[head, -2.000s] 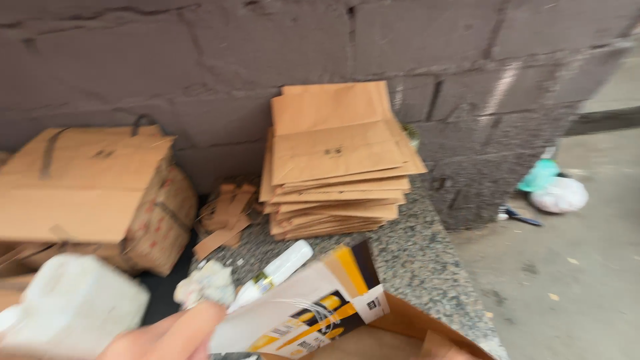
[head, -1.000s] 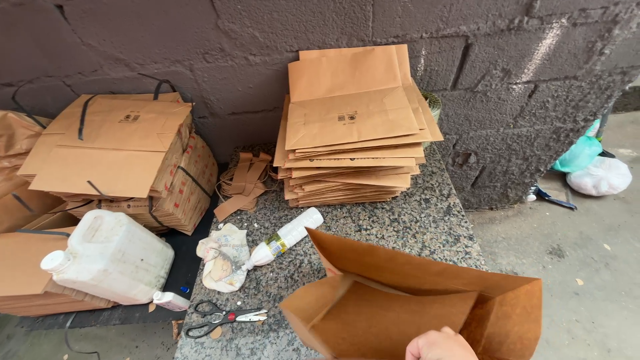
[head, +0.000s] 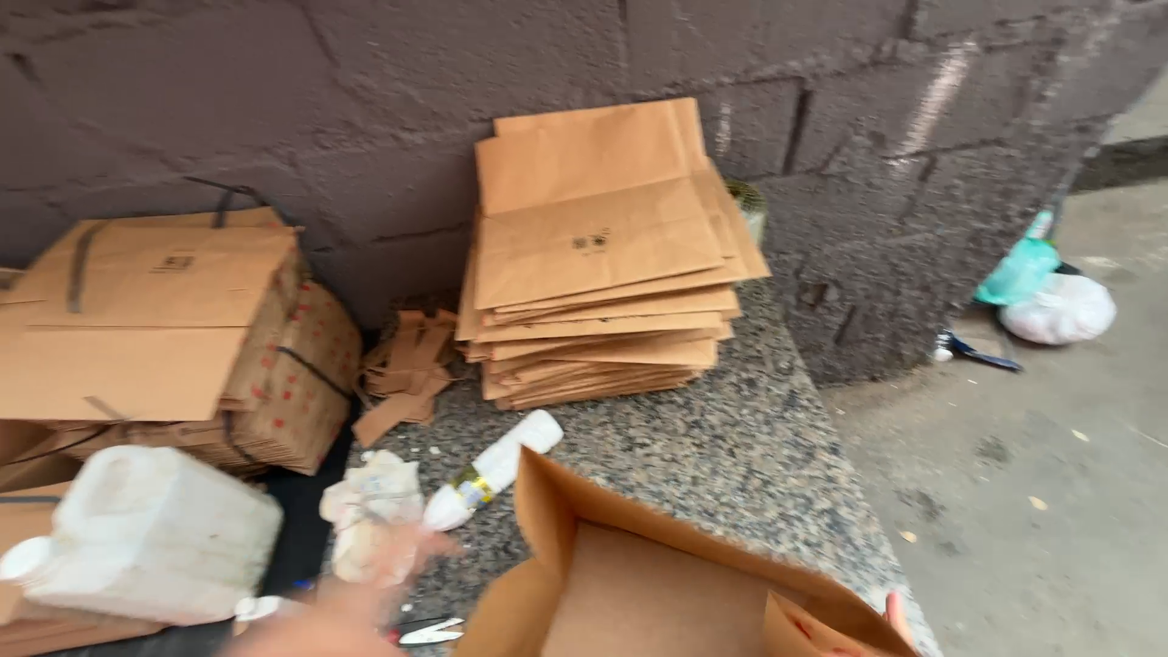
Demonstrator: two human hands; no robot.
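An open brown kraft paper bag (head: 666,584) takes up the bottom middle, its inside showing. At its right edge a fingertip of my right hand (head: 898,613) touches it; the rest of that hand is hidden. My left hand (head: 356,593), blurred, is over the left of the granite slab, with fingers extended near a crumpled stained cloth (head: 374,502) and a white squeeze bottle (head: 497,470) lying on its side. Below the hand, scissors (head: 429,633) are partly covered. A stack of folded kraft paper bags (head: 602,246) leans by the wall.
Strapped bundles of kraft bags (head: 164,274) and a white plastic jug (head: 155,538) lie at left. Paper scraps (head: 411,365) are beside the stack. The granite slab (head: 785,438) meets a painted block wall (head: 392,109). Plastic bags (head: 1058,306) lie on the floor at right.
My left hand has come into view over the cloth and scissors. The hand seen at the bag's front one second ago no longer shows there. The open bag is lower in the view.
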